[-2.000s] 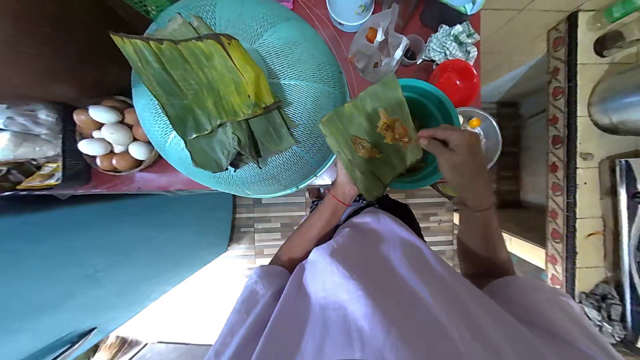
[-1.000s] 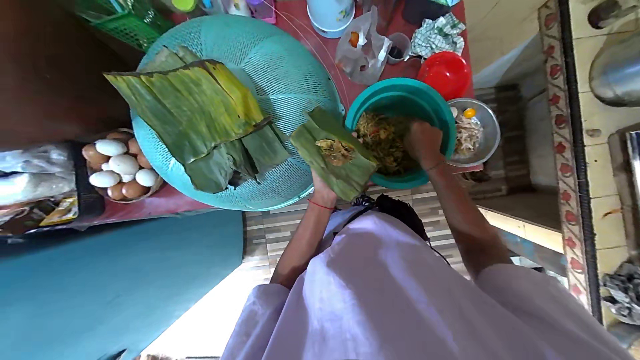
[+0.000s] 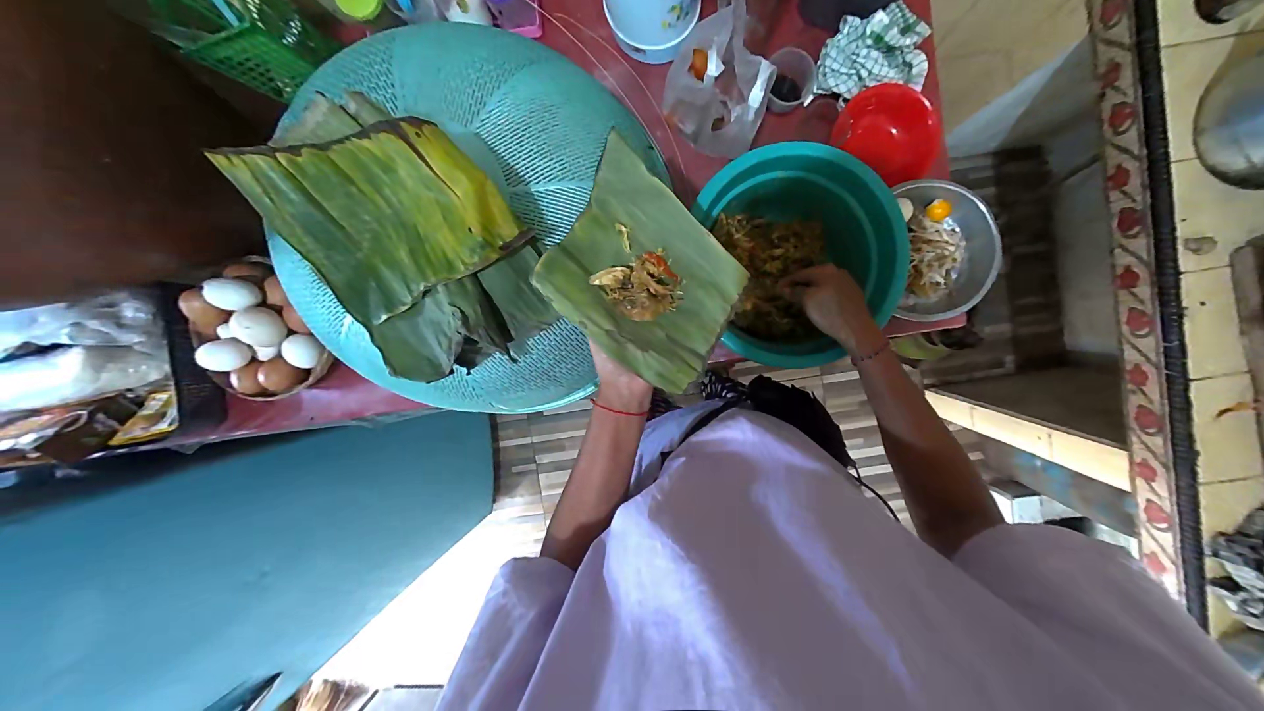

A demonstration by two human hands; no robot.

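On my left hand (image 3: 620,373) rests a piece of banana leaf (image 3: 681,242), its underside supported by fingers that the leaf mostly hides. A small mound of shredded, seasoned food (image 3: 644,286) lies on the leaf. My right hand (image 3: 825,296) reaches into a green plastic basin (image 3: 869,212), its fingertips in the brown shredded mixture (image 3: 765,252); whether they grip any is hidden. To the left, a stack of banana leaf pieces (image 3: 385,207) lies on a large turquoise mesh cover (image 3: 553,118).
A metal bowl (image 3: 986,247) of pale shreds and a red bowl (image 3: 887,128) stand by the basin. Behind are a plastic bag (image 3: 706,109), a small cup (image 3: 793,74) and a checked cloth (image 3: 874,49). A basket of eggs (image 3: 259,326) sits at the left on the red table (image 3: 365,397).
My right hand was over the leaf two seconds ago and is now in the basin. Compared with a second ago, the leaf in my left hand lies flatter and more spread out.
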